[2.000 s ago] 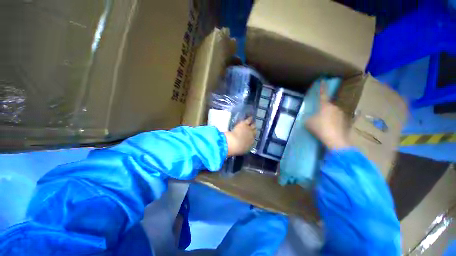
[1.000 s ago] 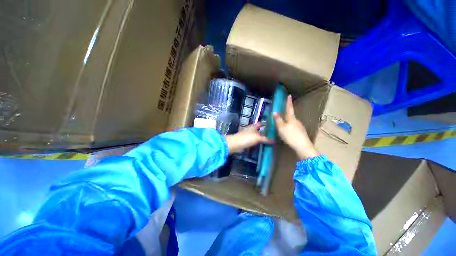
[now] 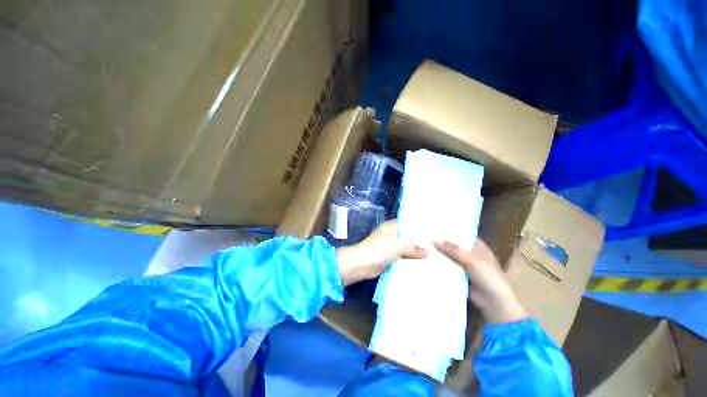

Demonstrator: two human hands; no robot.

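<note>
A stack of pale blue-white divider sheets lies across the opening of a brown open-flap carton, its edges slightly uneven. My left hand grips the stack's left edge with the thumb on top. My right hand grips its right edge, thumb also on top. Both are bare hands in blue sleeves. Inside the carton at the left are dark trays in shiny clear plastic film with a white label. The sheets hide the middle of the carton.
A much larger carton with dark printed characters stands at the left. Another open carton is at the lower right. A blue stool stands at the right. Yellow-black striped tape runs along the blue floor.
The sheets, earlier upright and edge-on inside the carton, are now lifted and turned with their broad pale face up. Both hands now hold their sides, thumbs close together.
</note>
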